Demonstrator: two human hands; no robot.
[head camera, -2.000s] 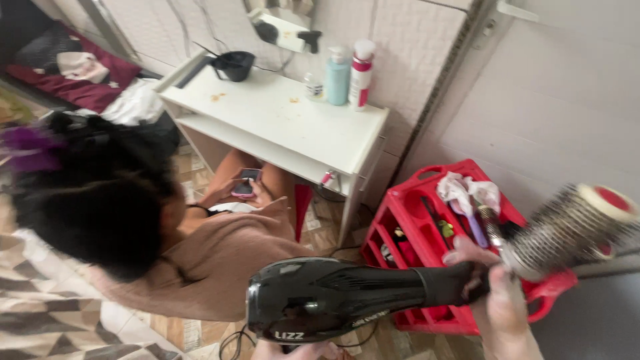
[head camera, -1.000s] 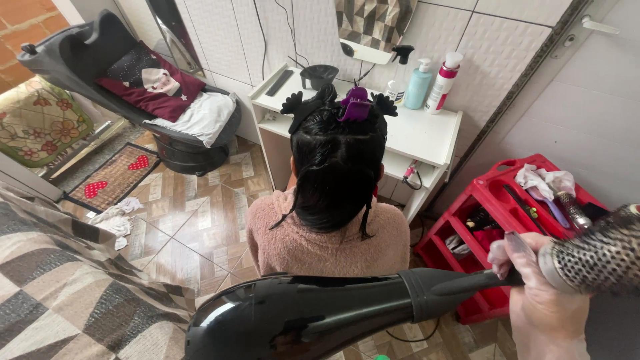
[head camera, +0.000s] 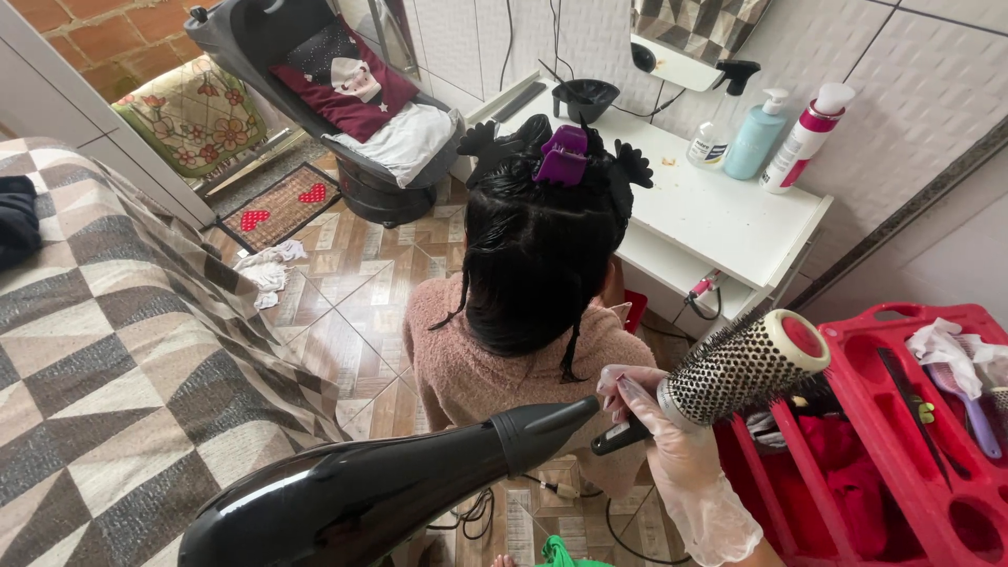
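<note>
My right hand (head camera: 669, 441), in a clear glove, grips the black handle of a round thermal hairbrush (head camera: 744, 366), its barrel pointing up and right. A black hair dryer (head camera: 370, 480) with a concentrator nozzle enters from the bottom left, its tip just left of the brush handle. My left hand is out of view. Beyond them sits a person seen from behind, in a pink fleecy garment (head camera: 449, 346). Their dark, wet-looking hair (head camera: 528, 268) is parted in sections, held by a purple claw clip (head camera: 562, 155) on top and black clips (head camera: 632, 169) at both sides.
A white shelf table (head camera: 709, 228) holds bottles (head camera: 754, 138) and a black tint bowl (head camera: 587, 98). At the right stands a red trolley (head camera: 858, 394) with combs and brushes. A black salon chair (head camera: 260, 47) is at the back left, patterned cloth (head camera: 142, 339) at the left. Cords (head camera: 472, 512) lie on the floor.
The view has swung so the seated person, at the left two seconds ago, is now central. The round brush and my right hand now show lower and farther left than two seconds ago.
</note>
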